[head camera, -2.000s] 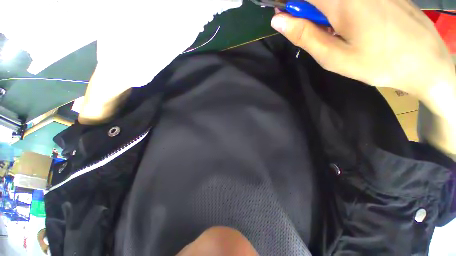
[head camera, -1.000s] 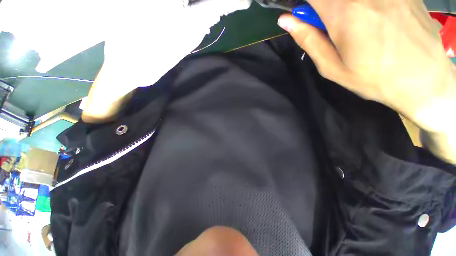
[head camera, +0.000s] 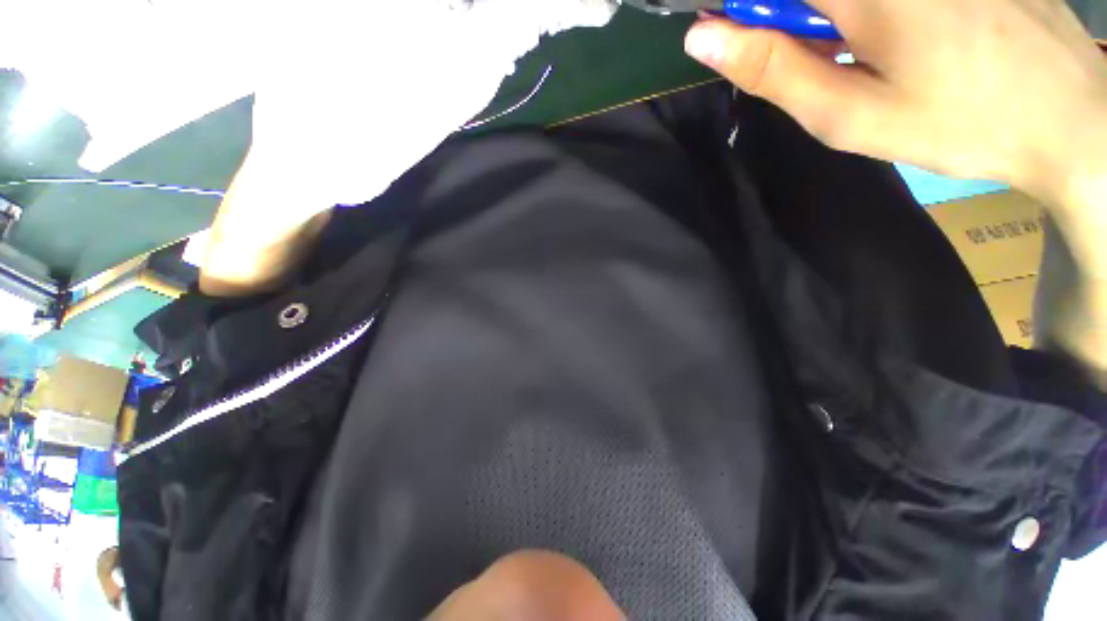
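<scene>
My right hand (head camera: 935, 97), bare and cut off by the top edge, is closed around the blue-handled cutters (head camera: 783, 15); their dark jaws point left at the top edge. My left hand (head camera: 352, 109), in a white glove, is at the upper left, overexposed and partly cut off by the top edge. It blends with a white shape (head camera: 109, 97), perhaps a housing, so what its fingers do cannot be told. The fingertip end of the glove is close to the cutter jaws.
The dark green bench (head camera: 607, 79) runs along the top. A thin strand (head camera: 522, 103) lies on it near my left hand, and another (head camera: 121, 184) at the far left. Cartons (head camera: 995, 243) stand at the right, more boxes (head camera: 83, 394) at the left. Part of a person (head camera: 111, 575) shows lower left.
My right hand first tipped over the cutters, then turned back, showing more of the blue handle. It is slightly further right than before. The gloved left hand has shifted slightly right.
</scene>
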